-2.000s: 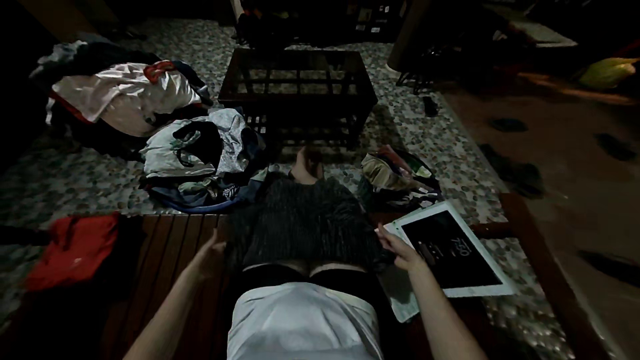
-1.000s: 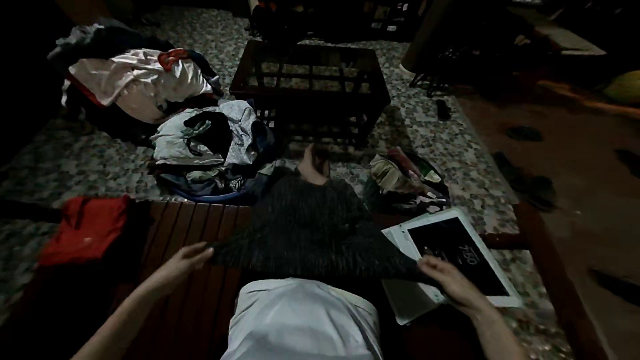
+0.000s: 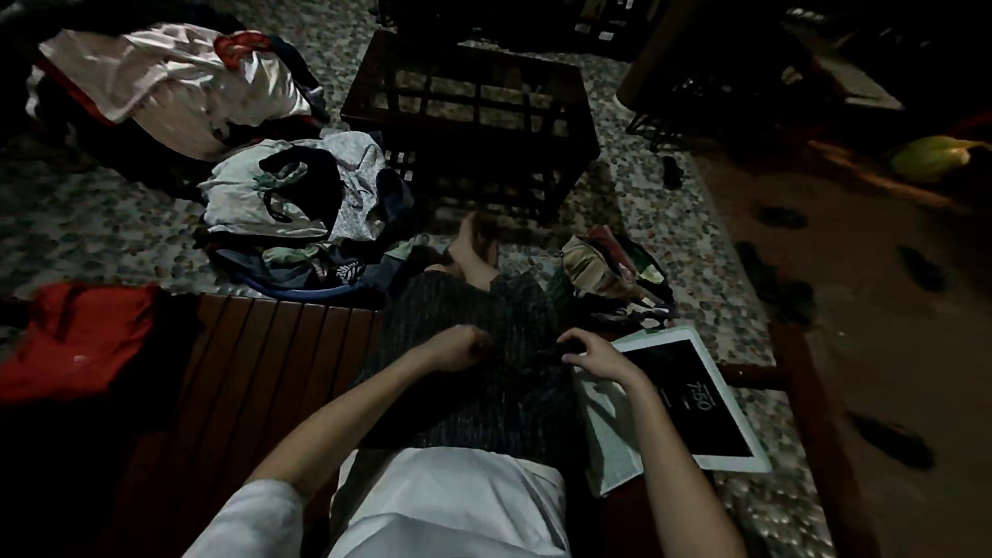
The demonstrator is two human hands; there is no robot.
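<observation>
Dark grey textured cloth (image 3: 496,403) lies over my lap and legs; it cannot be told where a loose garment ends and worn clothing begins. My left hand (image 3: 457,347) rests over the cloth at mid-lap, its fingers curled, and whether they pinch the fabric is too dark to tell. At the cloth's right side my right hand (image 3: 597,356) has thumb and forefinger bent towards each other at a dark bit of it; a grip cannot be made out. Beside my right forearm lies a tablet (image 3: 690,395) with a white border and lit screen, in a pale cover (image 3: 612,426).
I sit on a slatted wooden bench (image 3: 271,349), with folded red cloth (image 3: 93,333) at its left. Clothes piles (image 3: 186,93) and a heaped basin of clothes (image 3: 287,194) stand on the pebbled floor. Ahead is a low table (image 3: 473,93); a smaller clothes heap (image 3: 612,271) lies front right.
One second ago my hands were wide apart, stretching the dark cloth between them across my lap. Both have since come inward and forward over my legs.
</observation>
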